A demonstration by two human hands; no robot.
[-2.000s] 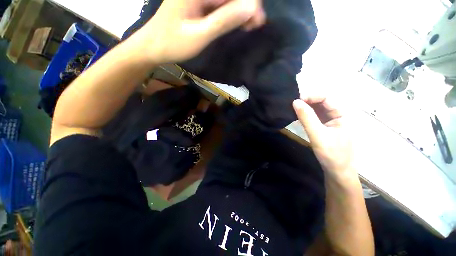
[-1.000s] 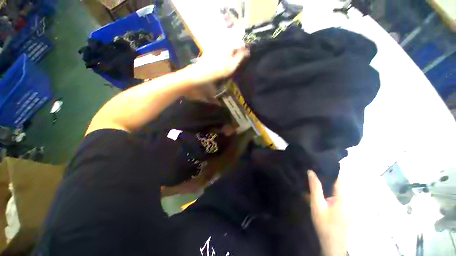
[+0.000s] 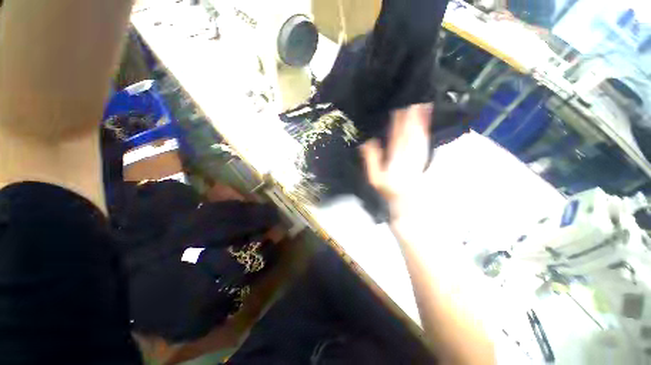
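A black garment [image 3: 403, 64] stands bunched and raised at the far side of the white table, with gold embroidery [image 3: 332, 132] near its lower left part. My right hand [image 3: 403, 157] is blurred, palm down with fingers apart, over or against the garment's lower edge; contact is hard to tell. It grips nothing visible. My left forearm runs up the left side and out of the top edge, so my left hand is out of the picture.
The pale machine head [image 3: 582, 232] is at right, with dark thread snips [image 3: 540, 335] below it. A black bundle [image 3: 168, 285] with gold pattern and white tag lies by my lap. A blue crate [image 3: 146, 117] and round grey-topped object [image 3: 298, 40] stand beyond.
The view has turned. My left hand has left the picture. My right hand has moved up and away from me over the table. The garment is now farther off, with gold embroidery beside it.
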